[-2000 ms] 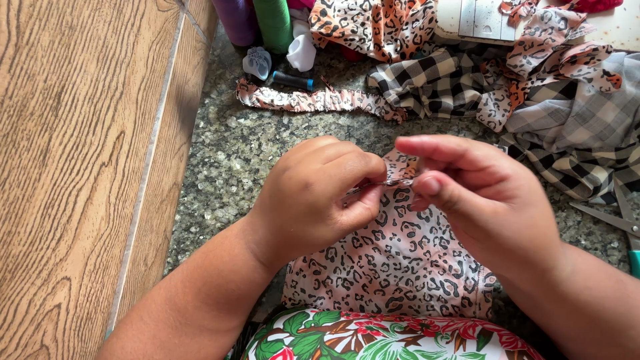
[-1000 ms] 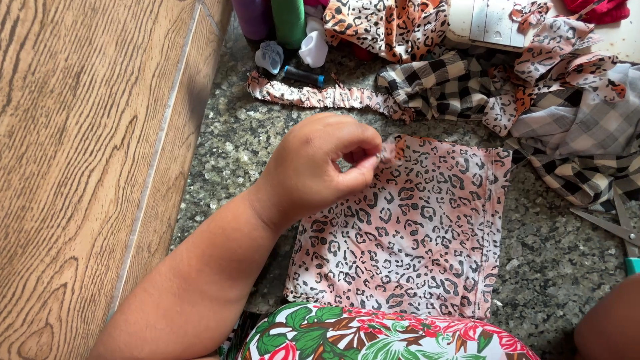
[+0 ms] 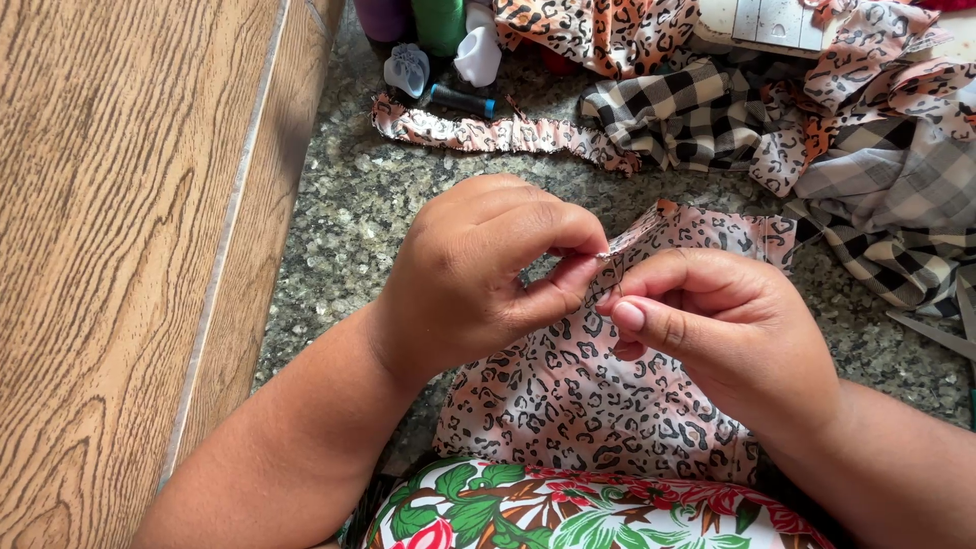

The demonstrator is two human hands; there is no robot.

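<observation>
A pink and white leopard-print fabric piece (image 3: 610, 396) lies on the speckled granite surface, its upper left part lifted. My left hand (image 3: 496, 267) pinches the raised edge between thumb and index finger. Just right of it, my right hand (image 3: 709, 328) has thumb and index finger pinched together close to that edge, with what looks like a fine thread at the fingertips. Whether the thread joins the fabric is too small to tell. Above both hands lies a gathered leopard-print strip (image 3: 488, 133), beside a small dark thread spool with a blue end (image 3: 462, 101).
Green (image 3: 440, 27) and purple (image 3: 383, 17) thread cones stand at the top. Black-and-white checked fabric (image 3: 686, 114) is heaped at upper right, before a white machine base (image 3: 717, 27). Open scissors (image 3: 934, 332) lie at the right edge. A wood-grain surface (image 3: 130, 229) borders the left.
My right hand, out by the lower right edge a second ago, is back beside my left hand. The fabric's upper edge, flat then, is lifted at my left fingertips.
</observation>
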